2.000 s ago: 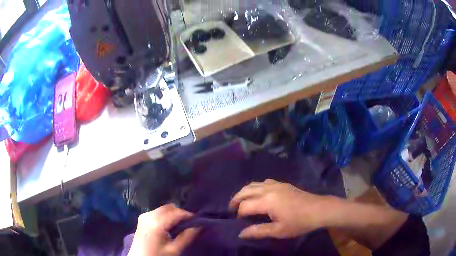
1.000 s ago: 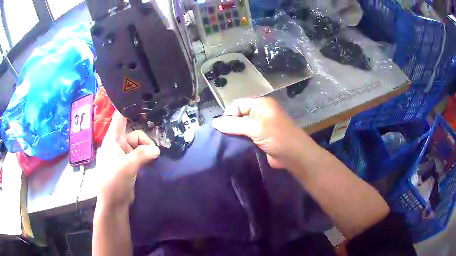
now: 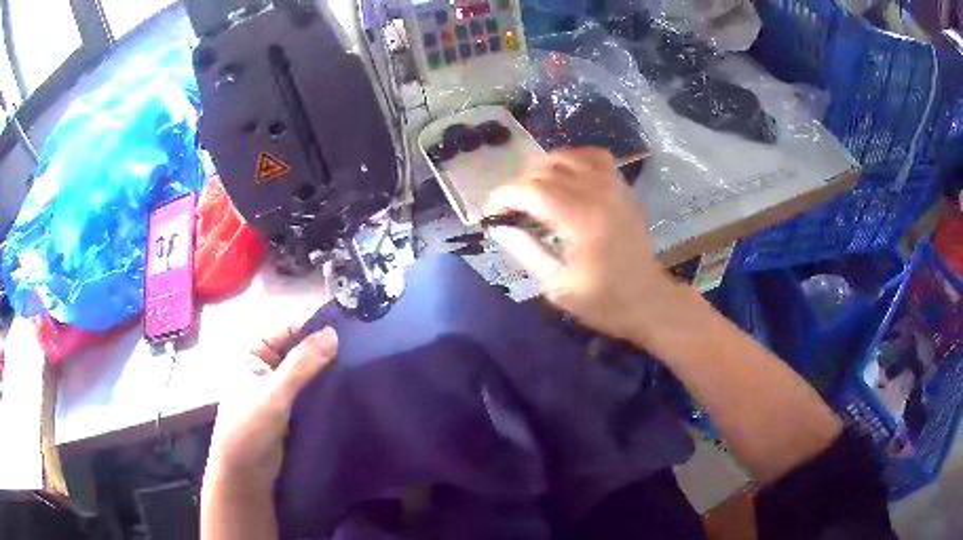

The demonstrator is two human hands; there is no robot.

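The dark purple garment (image 3: 422, 390) hangs over my lap, and its upper edge lies under the button clamp (image 3: 370, 276) of the sewing machine (image 3: 290, 116), looking blue in the lamp light. My left hand (image 3: 277, 385) holds the garment's left edge, thumb on top. My right hand (image 3: 581, 243) is off the cloth, beside the cream button tray (image 3: 486, 179). Its fingers are closed around the thread snips (image 3: 465, 243), whose dark tips point left; part of the snips is hidden by the hand. Black buttons (image 3: 475, 137) lie in the tray.
A pink phone (image 3: 170, 269) and blue (image 3: 106, 200) and red plastic bags (image 3: 225, 248) lie left of the machine. Clear bags with dark contents (image 3: 723, 105) lie right of the tray, a control panel (image 3: 465, 37) behind it. Blue crates (image 3: 876, 148) stand at right.
The garment, held by both hands at the clamp a second ago, is now held by the left only. My right hand has moved right, off the cloth, and taken hold of the snips.
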